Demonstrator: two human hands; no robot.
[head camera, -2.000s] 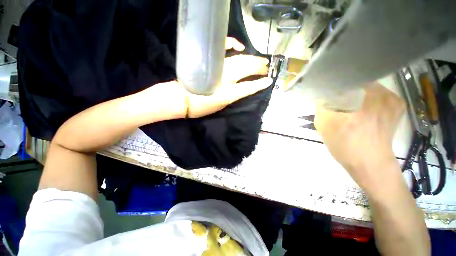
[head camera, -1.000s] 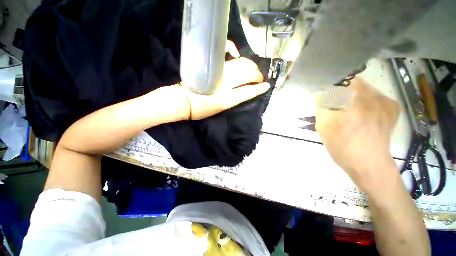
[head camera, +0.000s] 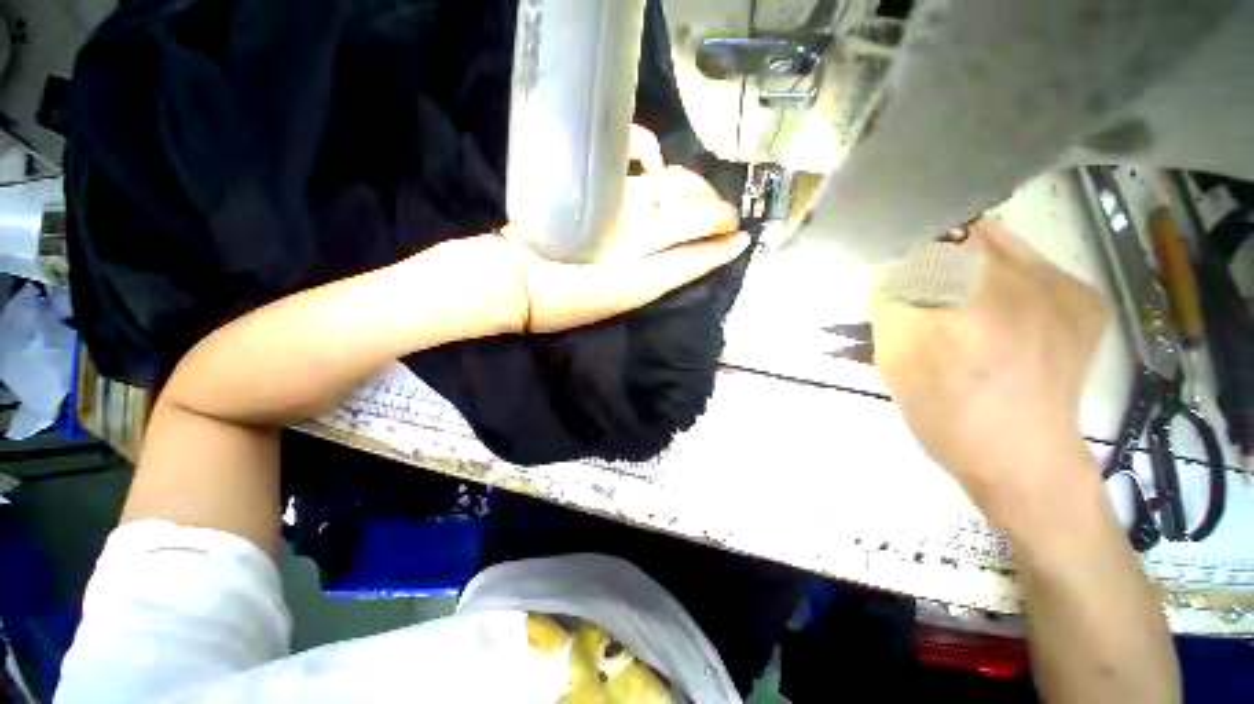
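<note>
The black garment (head camera: 289, 165) lies in a heap left of the needle, and a gathered flap hangs down toward the table's front edge. My left hand (head camera: 640, 255) presses on the garment with its fingertips at the edge beside the presser foot (head camera: 763, 193). A pale rounded tube (head camera: 567, 124) hangs over it and hides part of the hand. My right hand (head camera: 983, 351) is under the sewing machine head (head camera: 1004, 110); its fingers are hidden behind the machine, so I cannot tell what they hold.
Shears with black handles (head camera: 1166, 454) lie at the right beside an orange-handled tool (head camera: 1177, 275). The worn white table edge (head camera: 770, 530) curves across the front. A red tray (head camera: 970, 652) and a blue crate (head camera: 413, 557) show below it.
Both hands have stayed near the same places. The tan block beside the foot, seen two seconds ago, is now mostly hidden. The view has shifted slightly.
</note>
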